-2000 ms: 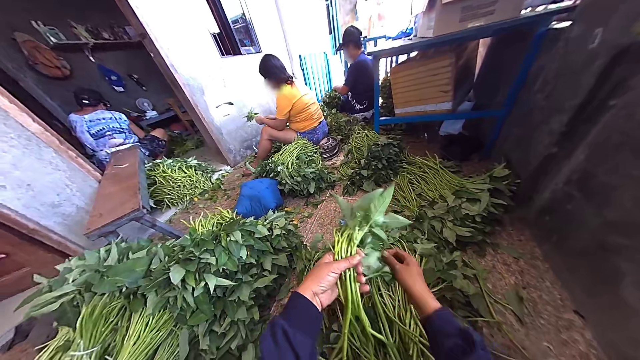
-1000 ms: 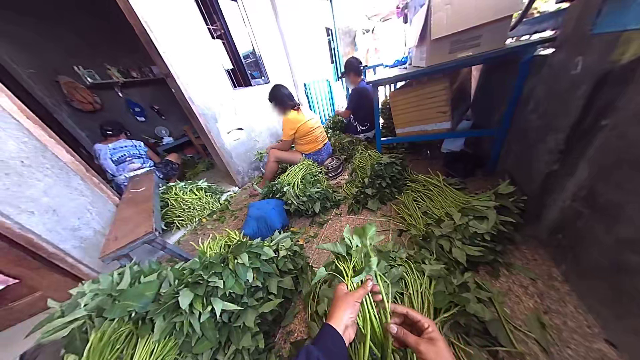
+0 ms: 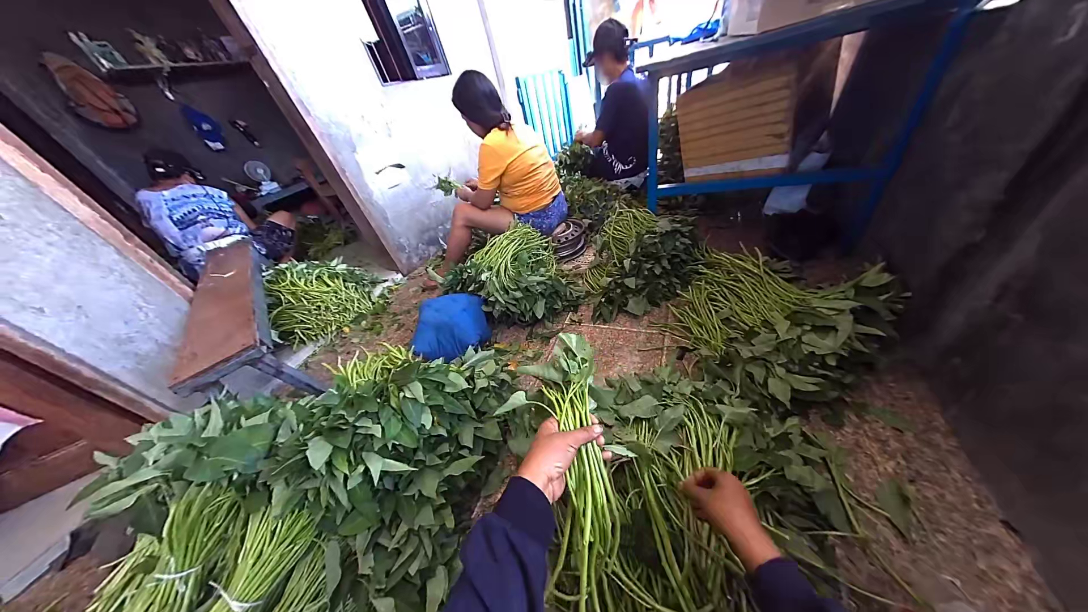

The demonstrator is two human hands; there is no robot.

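My left hand [image 3: 557, 455] grips a bunch of long green leafy stems [image 3: 586, 489], its leaves pointing up and away and its stems hanging toward me. To the right, my right hand [image 3: 718, 501] is over a loose pile of the same greens [image 3: 680, 442], fingers curled near the stems; whether it pinches one is not clear. Both wrists come out of dark sleeves. A large heap of leafy greens [image 3: 382, 433] lies left of my hands, with tied stem bundles [image 3: 204, 544] at its near end.
A blue bundle [image 3: 450, 326] lies ahead on the littered floor. Beyond it sits a person in a yellow shirt [image 3: 517, 170], and farther back one in dark clothes [image 3: 623, 119]. Another person [image 3: 191, 212] is by a wooden bench [image 3: 223, 310]. A blue-framed table [image 3: 765, 187] stands right, near more greens [image 3: 765, 314].
My right hand was at the held bunch in both earlier frames; it has moved right, away from it, over the pile. My left hand still holds the bunch.
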